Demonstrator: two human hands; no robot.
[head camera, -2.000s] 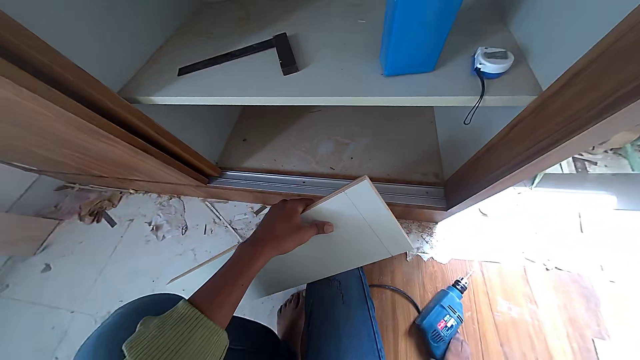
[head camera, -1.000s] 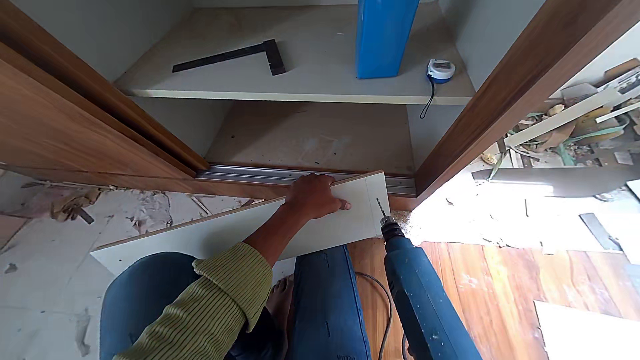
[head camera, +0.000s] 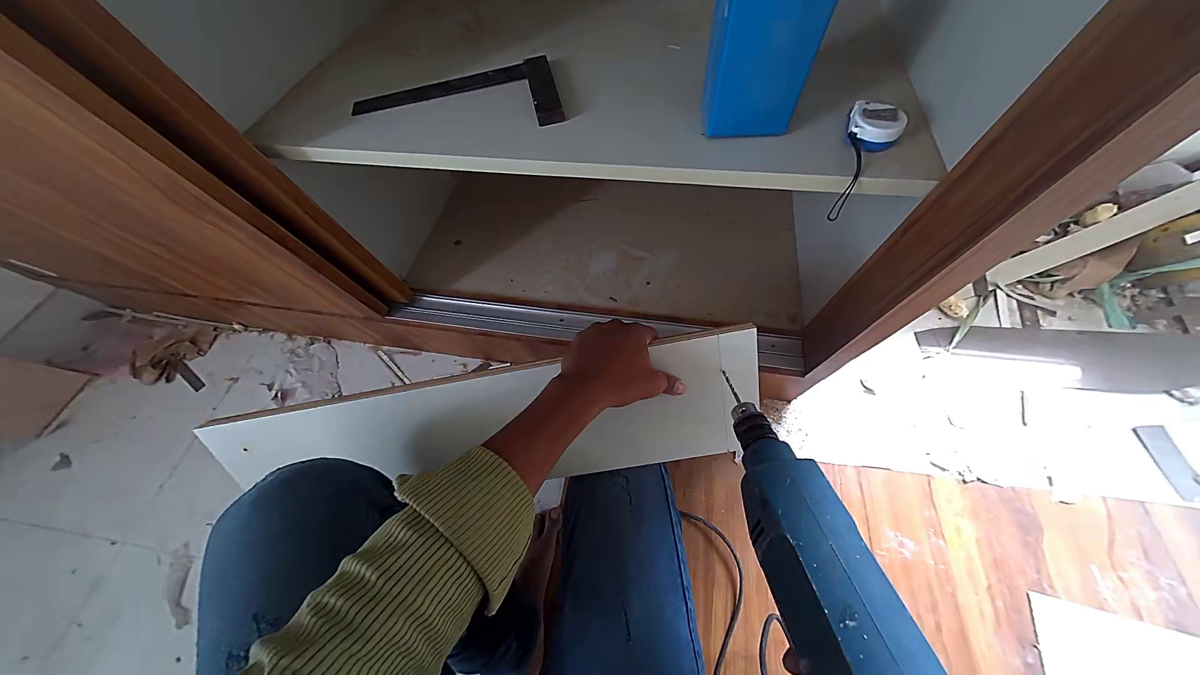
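Observation:
My left hand (head camera: 614, 367) grips the upper edge of a white laminated board (head camera: 412, 422), which lies slanted across my knees in front of the cabinet. A pencil line crosses the board near its right end, and a small hole shows near its left end. From the lower right a blue power drill (head camera: 806, 544) points up at the board, its bit tip at or just over the face close to the line; contact cannot be told. Only a fingertip or so of my right hand (head camera: 793, 660) shows, at the drill's underside by the bottom edge; the rest is hidden.
On the cabinet shelf (head camera: 600, 167) are a dark try square (head camera: 469, 84), a blue box-like object (head camera: 764, 66) and a tape measure (head camera: 877, 126). An aluminium sliding-door track (head camera: 497, 314) runs behind the board. The drill's cable (head camera: 736, 572) lies on the wood floor, with debris (head camera: 1116, 253) at right.
The drill has come up from the floor at the lower right to the board's right end. The board has turned to lie more level across my knees, my left hand still on it.

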